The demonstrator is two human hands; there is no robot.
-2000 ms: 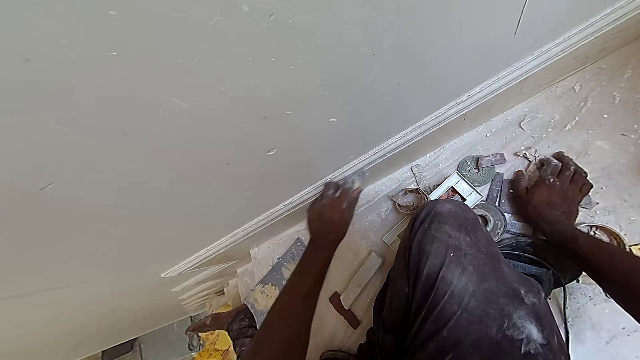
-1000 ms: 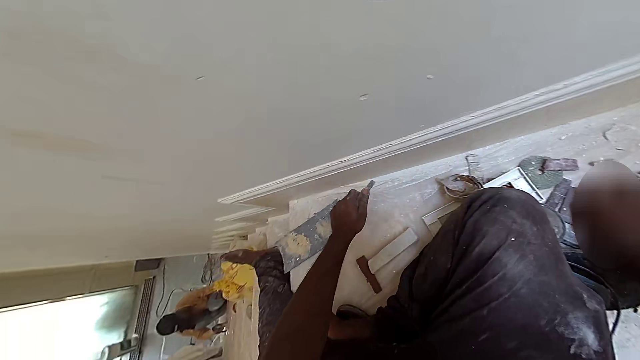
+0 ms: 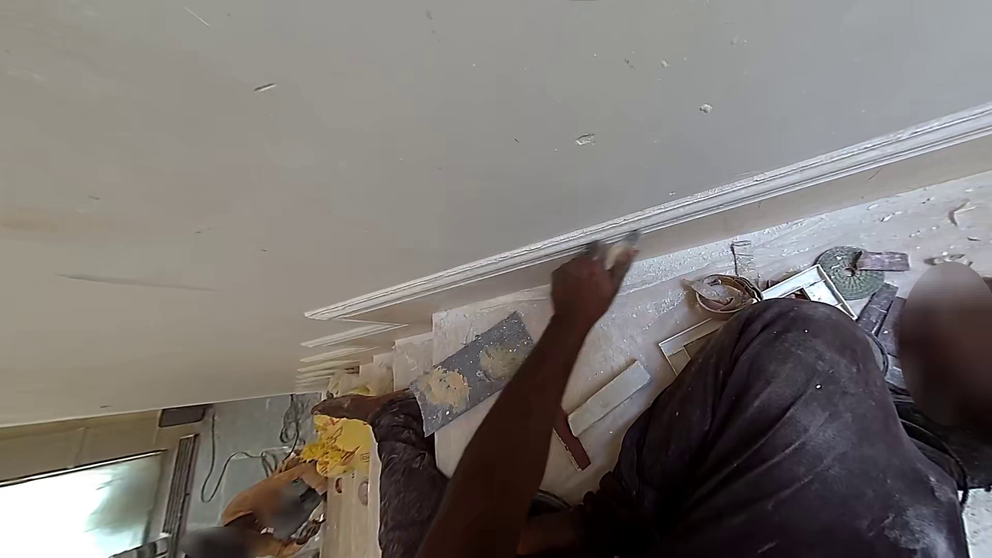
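Note:
My left hand [image 3: 585,287] is closed on a small, pale, grey-edged object [image 3: 618,252] against the lower side of the white ridged moulding [image 3: 666,215] along the wall. What this object is remains unclear. Below and left of that hand, a grey flat plate [image 3: 484,370] with dried filler patches lies on the stair tread. A scraper-like tool with a pale flat part [image 3: 610,397] and a red-brown part [image 3: 571,440] lies beside my forearm. At the right edge, a blurred brown shape [image 3: 945,341] may be my right hand; its fingers cannot be made out.
Steps [image 3: 412,358] descend at the left, with a yellow sheet [image 3: 341,443] and another person [image 3: 271,504] beyond. Near my knee lie a tape-like roll [image 3: 725,294], white frames [image 3: 814,287], a round green-grey disc [image 3: 850,271] and dark cables [image 3: 949,465].
My left hand was over the steps near the filler-marked plate a second ago and is now up at the moulding. The view has swung left since the earliest frame.

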